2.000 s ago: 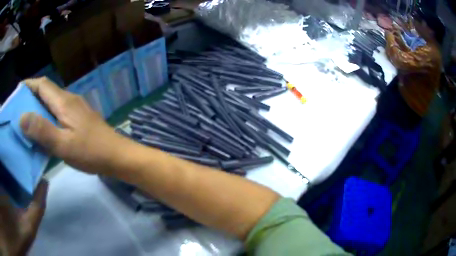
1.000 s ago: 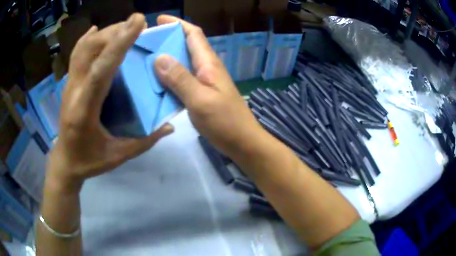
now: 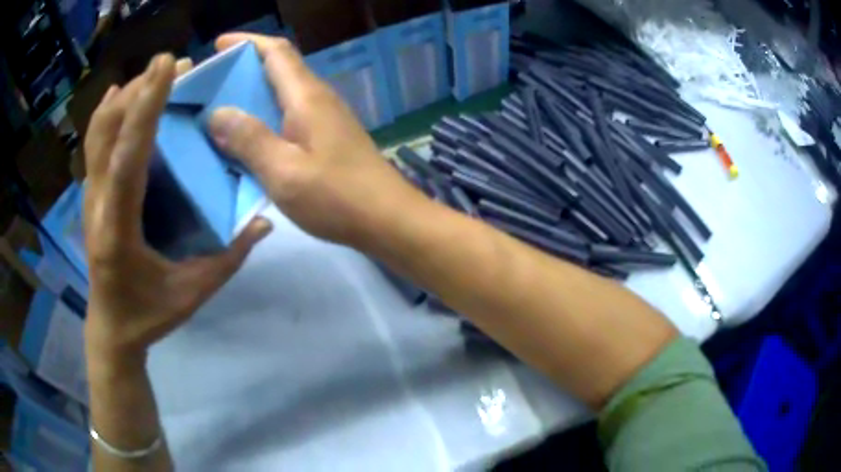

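A light blue retail box (image 3: pixel 204 152) is held up at the upper left, its folded bottom flaps facing me, with dark gaps between the flaps. My left hand (image 3: pixel 152 198) holds the box from the left side, fingers along the far side and thumb at the lower corner. My right hand (image 3: pixel 300 152) grips it from the right, with the thumb pressing on the bottom flaps. The box's open end is hidden from view.
Standing open cartons (image 3: pixel 411 69) line the back, and more cartons (image 3: pixel 57 336) stand at the left. A large pile of black tubes (image 3: pixel 562 184) lies to the right. Beyond are a small red-yellow item (image 3: pixel 724 157), clear plastic film (image 3: pixel 687 55) and a blue stool (image 3: pixel 779 401).
The box came from the left edge into both hands. Since one second ago, box and hands sit slightly further left, and the gap between the flaps looks different. The camera view has shifted.
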